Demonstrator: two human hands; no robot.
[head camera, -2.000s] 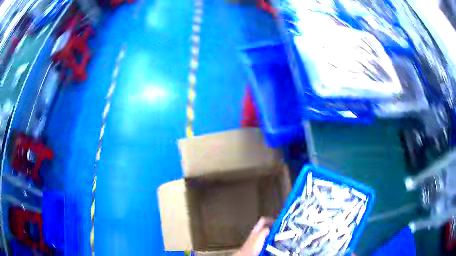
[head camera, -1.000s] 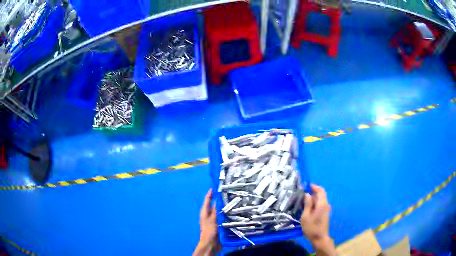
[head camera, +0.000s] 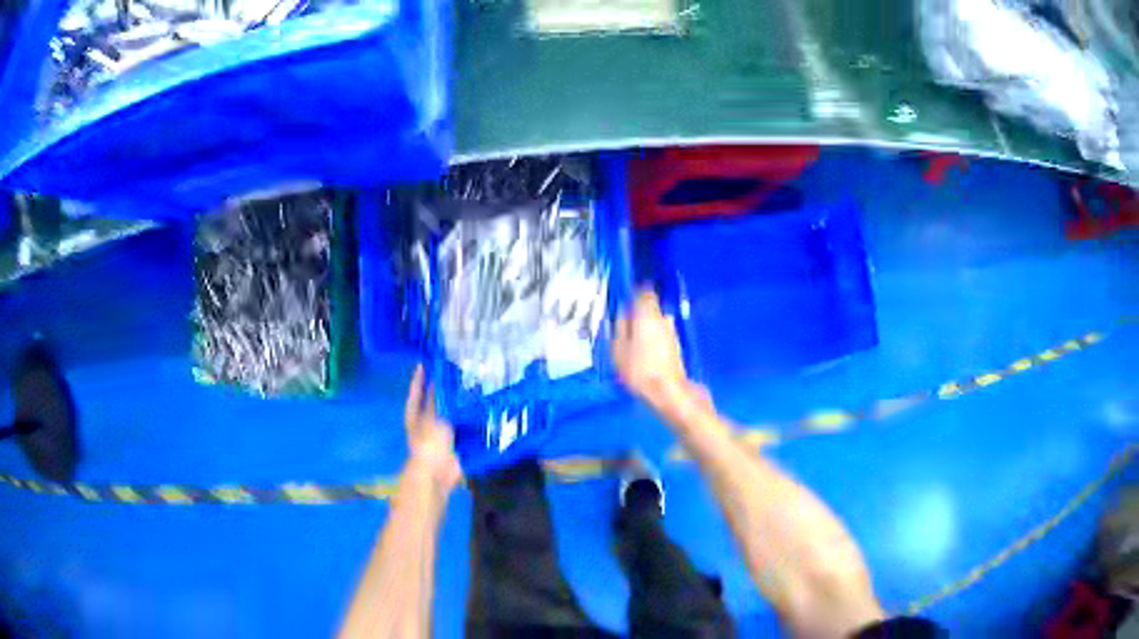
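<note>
A blue parts tray (head camera: 500, 406) full of slim silvery metal parts (head camera: 518, 300) is held out in front of me, blurred by motion. My left hand (head camera: 431, 437) grips its left side near the front corner. My right hand (head camera: 647, 343) grips its right side. The tray is over a blue crate (head camera: 381, 281) of darker metal parts on the floor, which it partly hides. I cannot tell whether the two touch.
A green-edged parts basket (head camera: 262, 300) is left of the crate. An empty blue crate (head camera: 774, 293) is on the right, with a red stool (head camera: 718, 181) behind. A green bench (head camera: 749, 94) with a large blue crate (head camera: 287, 112) runs across the top. A round dark base (head camera: 44, 412) stands far left.
The full tray has moved from above the open floor to over the crate of parts. Both hands still hold it. The bench now shows closer, and my legs and a shoe have come into view.
</note>
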